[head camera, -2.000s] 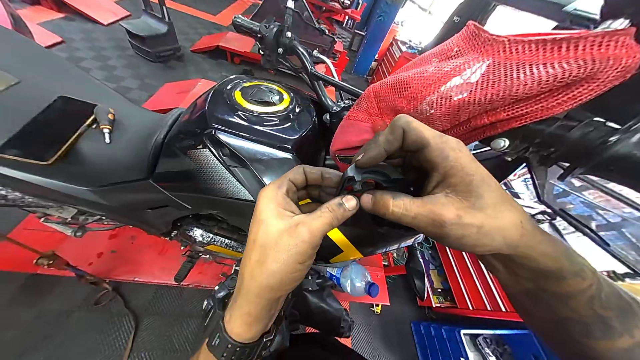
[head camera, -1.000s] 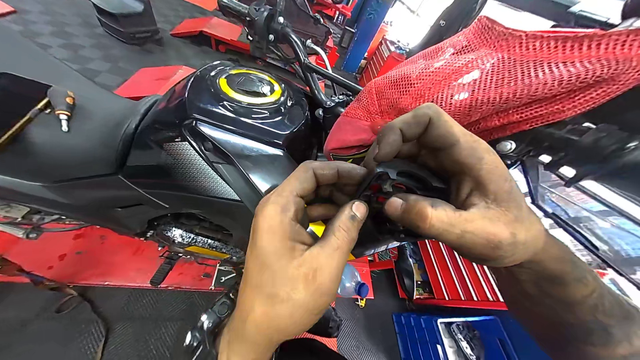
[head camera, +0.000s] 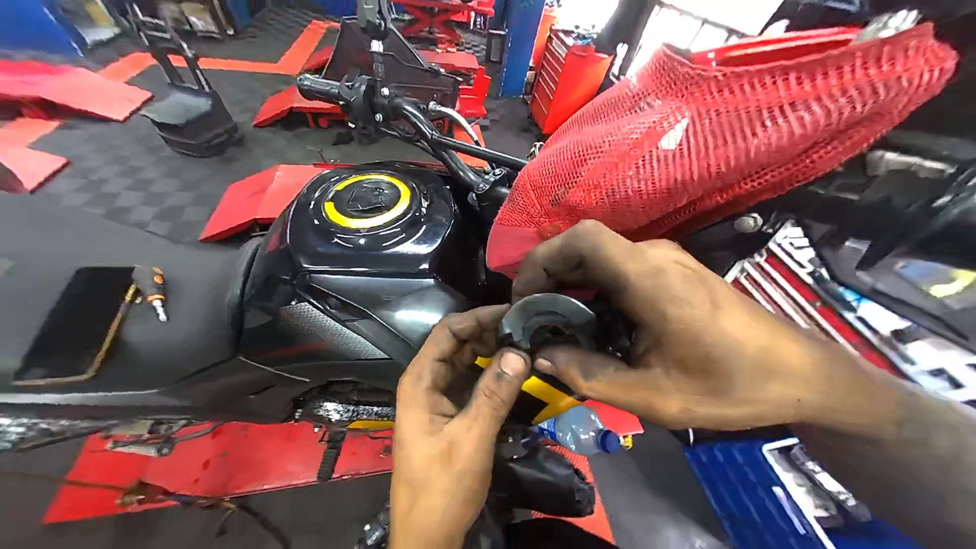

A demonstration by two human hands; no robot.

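Both of my hands hold a small dark round part [head camera: 550,314] with a curved grey rim, just beyond the side of the motorcycle's fuel tank [head camera: 366,252]. My left hand [head camera: 457,404] grips its left edge between thumb and fingers. My right hand [head camera: 656,335] has its thumb at the lower edge and its fingers curled over the far right side, which they partly hide. The part's exact kind cannot be told. Behind my right hand lies a red mesh cloth [head camera: 648,145] over the front of the motorcycle.
A smartphone [head camera: 75,324] and a stubby screwdriver [head camera: 152,290] lie on the seat [head camera: 183,305]. The handlebar [head camera: 435,137] rises beyond the tank. Below are a plastic bottle [head camera: 579,431], a blue tray [head camera: 736,488] and a red lift platform [head camera: 267,457]. A red tool cabinet [head camera: 555,80] stands farther back.
The round part has been turned in my fingers: its grey curved rim now faces me, where red and dark inner pieces showed a second ago. Both hands have kept hold of it.
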